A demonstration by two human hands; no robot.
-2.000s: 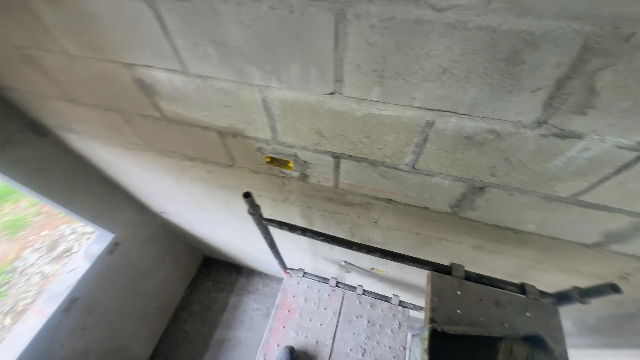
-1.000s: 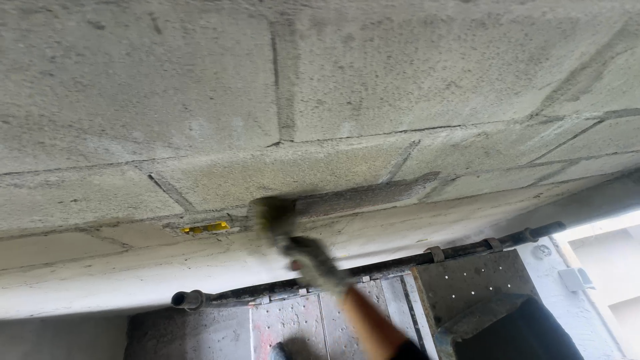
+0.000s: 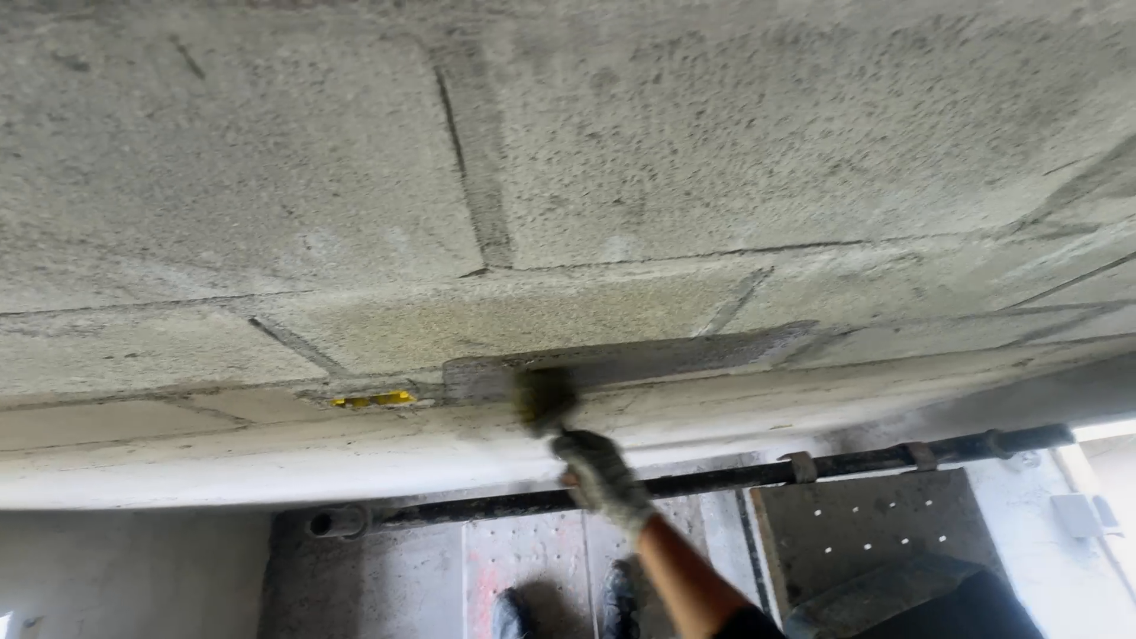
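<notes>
My right hand (image 3: 608,479), in a grey work glove, is closed around the handle of a broad brush (image 3: 543,399), blurred by motion. The brush head is against the concrete block wall (image 3: 710,160), at the left part of a dark, wet-looking band (image 3: 683,355). This band runs along a lower course of blocks, just above the smooth pale part of the wall. Left of the brush, a yellow electrical box (image 3: 373,399) is set in the wall. My left hand is out of view.
A dark scaffold tube (image 3: 710,481) crosses below the wall. My boots (image 3: 621,599) stand on perforated metal scaffold decking (image 3: 546,550). A raised perforated platform (image 3: 874,524) is at the right, with a dark, container-like object (image 3: 896,599) on it. A window opening lies at the far right.
The right hand and brush, not in view two seconds ago, appeared at the wall one second ago. The dark band, absent at first, now reaches further left. The view has turned and come closer to the wall.
</notes>
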